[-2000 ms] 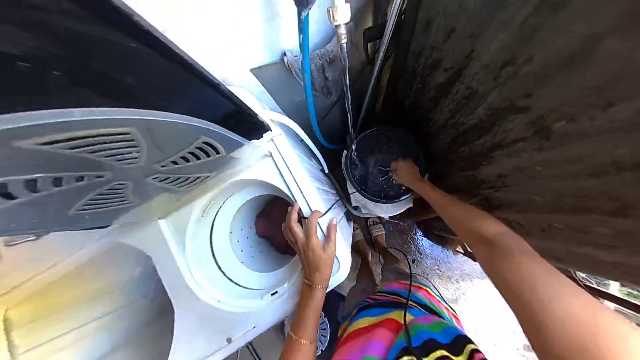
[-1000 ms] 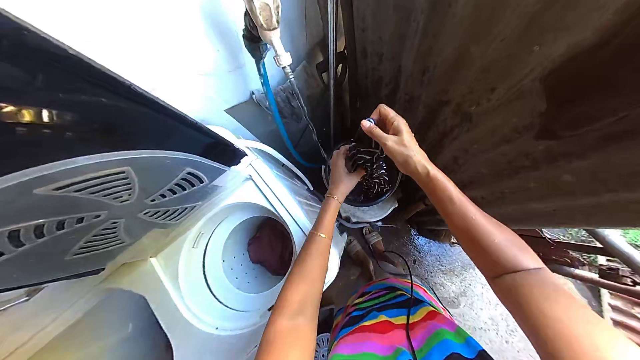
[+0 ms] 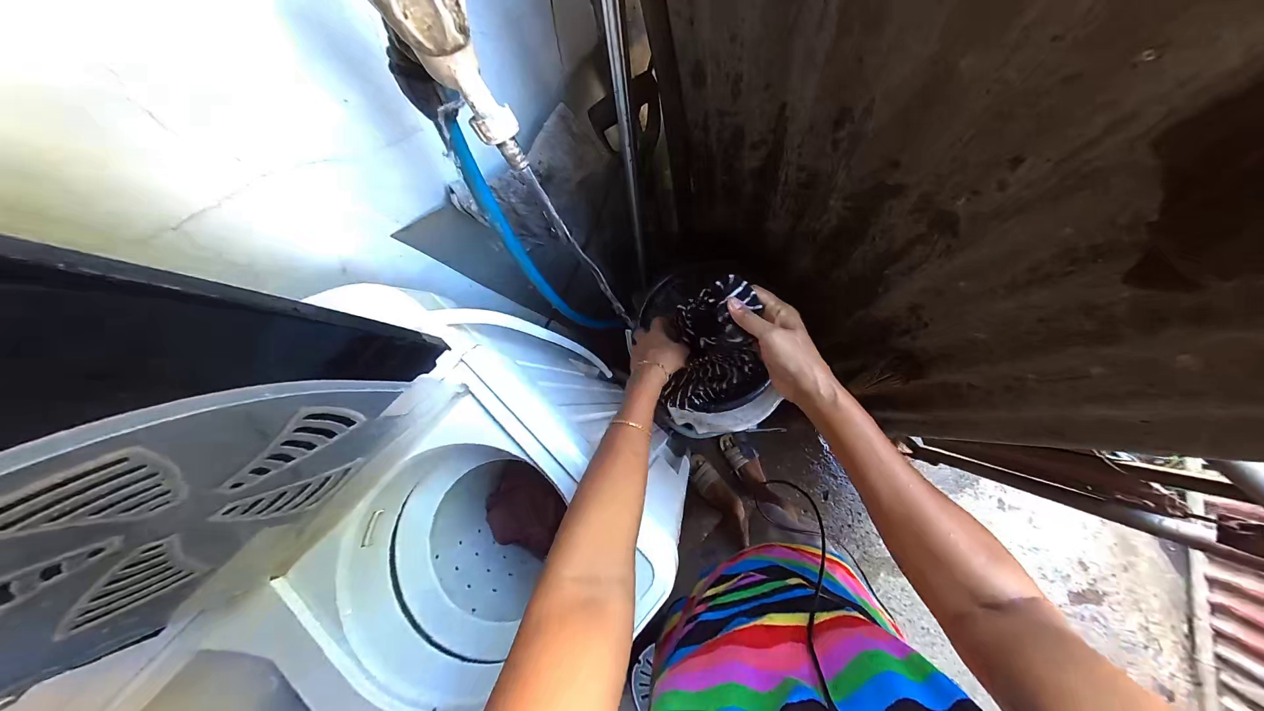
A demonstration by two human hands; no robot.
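A bundle of black cloth with white marks [image 3: 719, 370] lies partly raised over a round bucket [image 3: 726, 420] with a pale rim. My right hand [image 3: 780, 341] pinches a fold of this cloth at the bucket's right side. My left hand [image 3: 659, 348] reaches in at the left side against the cloth, its fingertips hidden. A stream of water [image 3: 583, 252] runs from the faucet [image 3: 469, 89] down beside my left hand. To the left, the round white tub of a washing machine [image 3: 464, 583] holds a dark red cloth [image 3: 523, 509].
A blue hose [image 3: 504, 227] curves down the pale wall behind the bucket. The machine's raised lid [image 3: 197, 494] spreads over the left. A dark stained panel [image 3: 968, 197] stands close on the right. A thin black cable [image 3: 818, 592] hangs over my striped clothing, above wet concrete ground [image 3: 973, 523].
My left hand has moved from the machine's tub to the bucket. The black cloth, down in the bucket two seconds ago, is now partly lifted in my right hand. The view has shifted closer.
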